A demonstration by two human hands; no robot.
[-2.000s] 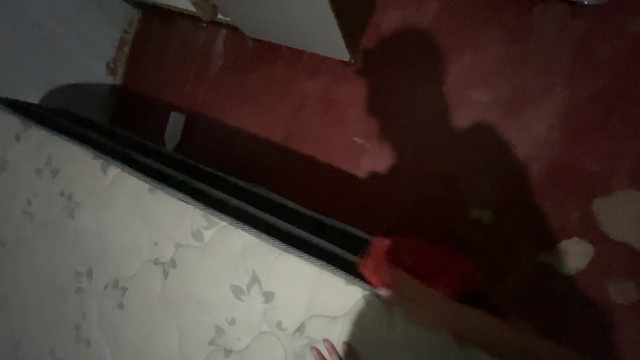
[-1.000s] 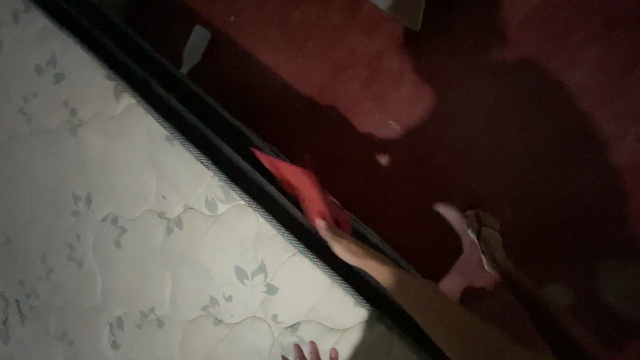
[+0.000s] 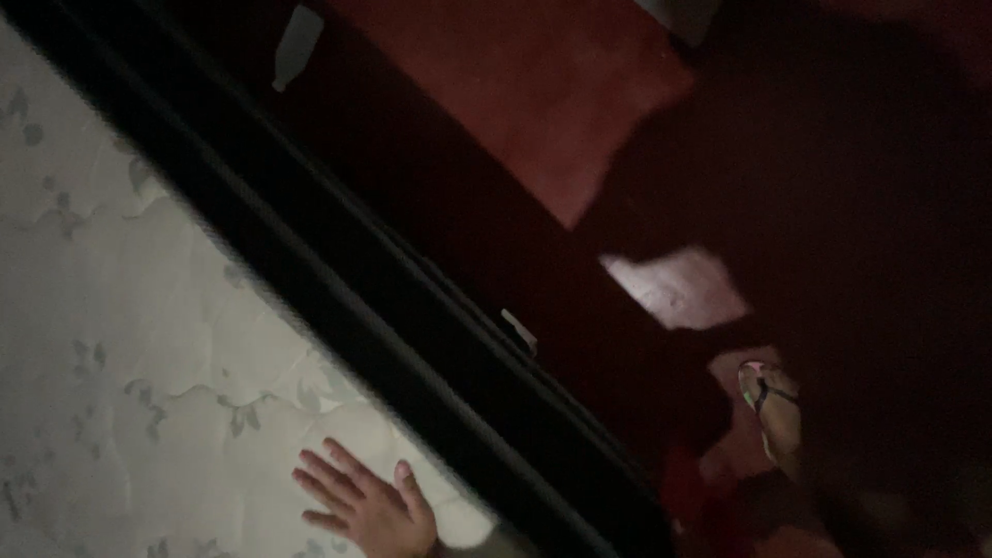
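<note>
My left hand (image 3: 376, 504) rests at the lower edge of the view, palm down on a pale quilted mattress (image 3: 194, 310) with a leaf pattern; its fingers are spread and it holds nothing. Beside it runs the mattress's dark side (image 3: 364, 310) with lighter piping. At the lower right, low beside the mattress, a dim red cloth-like thing (image 3: 690, 484) is blurred in shadow. A skin-toned shape (image 3: 787, 539) just below it seems to be my right hand or forearm; its fingers cannot be made out.
A sandalled foot (image 3: 775, 411) stands on the red floor (image 3: 504, 101) at the right. A pale bottle-shaped thing (image 3: 298, 46) lies near the top, and a small light strip (image 3: 519, 332) is beside the mattress edge. A pale object's corner (image 3: 686, 15) shows at the top. Deep shadow covers much of the floor.
The red thing, in my right hand over the mattress edge a second ago, is now lower and further right, in shadow. More of my left hand shows on the mattress. The view has shifted.
</note>
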